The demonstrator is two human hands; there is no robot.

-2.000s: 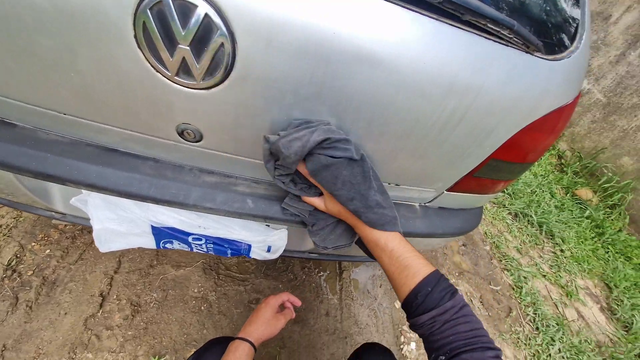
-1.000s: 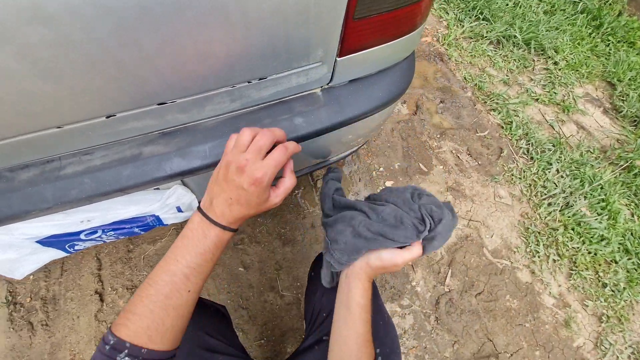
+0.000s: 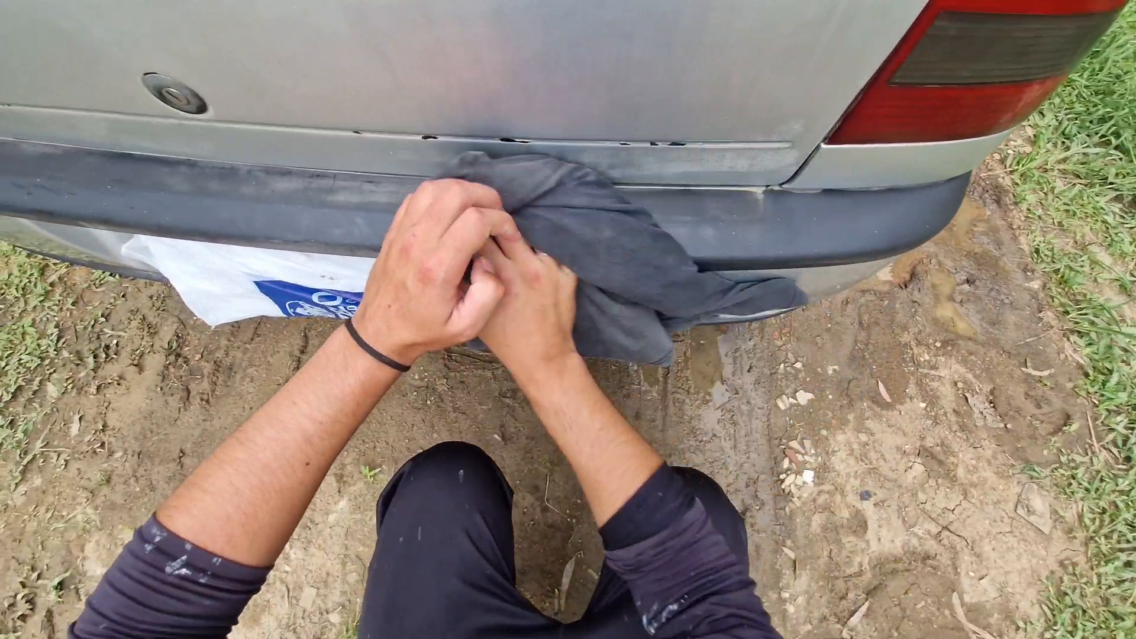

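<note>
A dark grey cloth (image 3: 603,240) lies bunched over the black plastic strip of the car's rear bumper (image 3: 825,217), its lower end hanging past the edge. My right hand (image 3: 528,302) grips the cloth at its left side, with part of the fingers hidden. My left hand (image 3: 435,266), with a black band at the wrist, is beside and partly over my right hand, its fingers curled near the cloth. Whether the left fingers hold any fabric cannot be told. Above the cloth is the silver tailgate (image 3: 550,71) with small dark spots along its lower seam.
A white and blue plastic covering (image 3: 222,280) hangs below the bumper at the left. The tailgate lock (image 3: 175,93) is at upper left, a red tail light (image 3: 958,75) at upper right. Muddy ground (image 3: 887,461) with small stones lies below, and grass (image 3: 1087,222) borders it.
One second ago the cloth was in my right hand, away from the bumper; now it rests against the bumper. My two hands have come together. The view has shifted.
</note>
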